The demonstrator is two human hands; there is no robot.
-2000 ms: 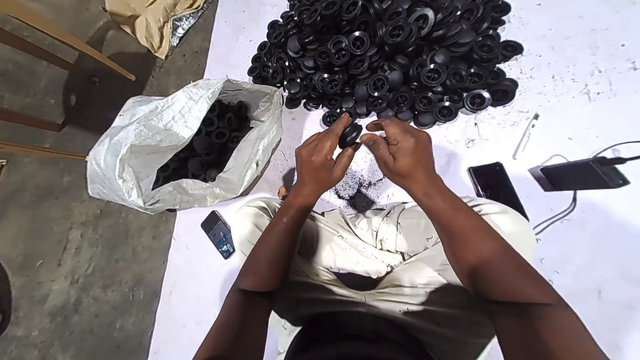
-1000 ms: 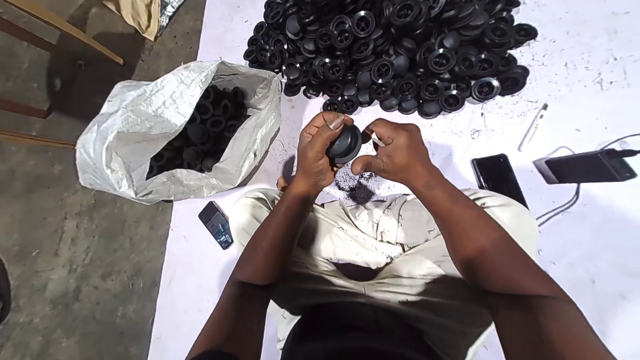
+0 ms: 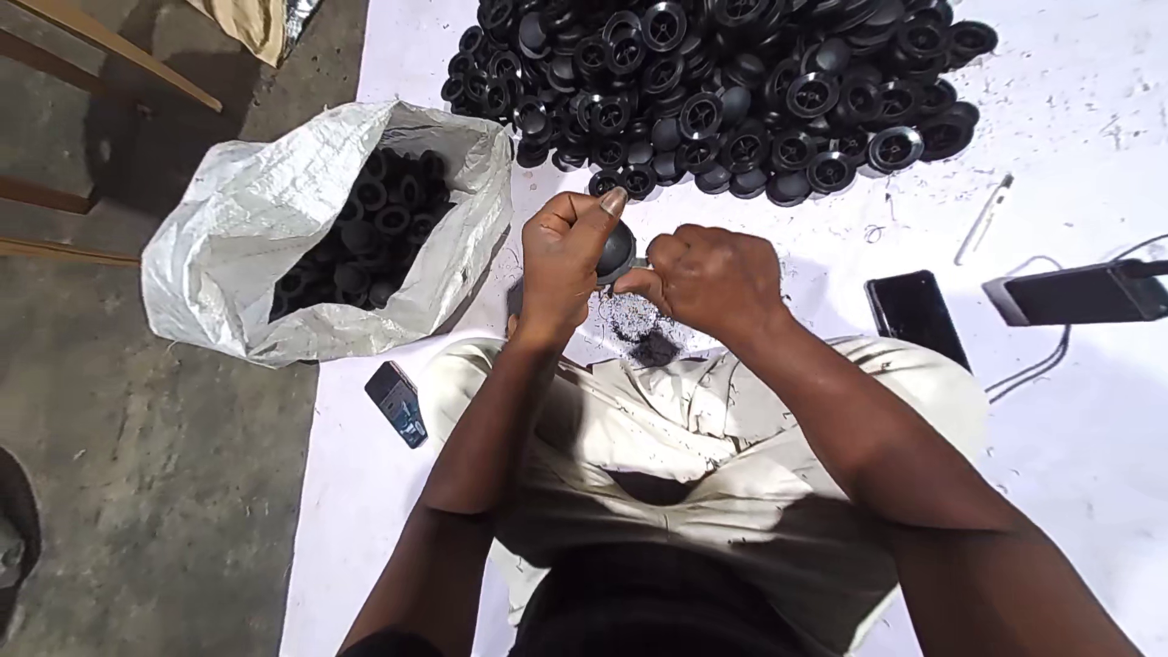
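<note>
My left hand (image 3: 568, 260) grips a round black plastic part (image 3: 617, 250) by its edge, its smooth domed face showing. At the part's right edge, my right hand (image 3: 707, 274) is closed on a small metallic piece, perhaps a blade (image 3: 641, 263), mostly hidden by the fingers. Just beyond both hands lies a large heap of similar black plastic parts (image 3: 703, 114), some showing spoked undersides. Below the held part, dark shavings (image 3: 652, 345) are scattered on the white sheet.
An open white woven sack (image 3: 246, 228) holding more black parts stands at the left. One phone (image 3: 397, 404) lies by my left knee, another (image 3: 917, 315) by my right. Farther right are a cabled black device (image 3: 1081, 294) and a pen-like object (image 3: 984, 219). Wooden legs (image 3: 119, 50) stand upper left.
The black part in my left hand has turned; two seconds ago it was seen more edge-on, now its domed face shows. My right hand has come against its right edge.
</note>
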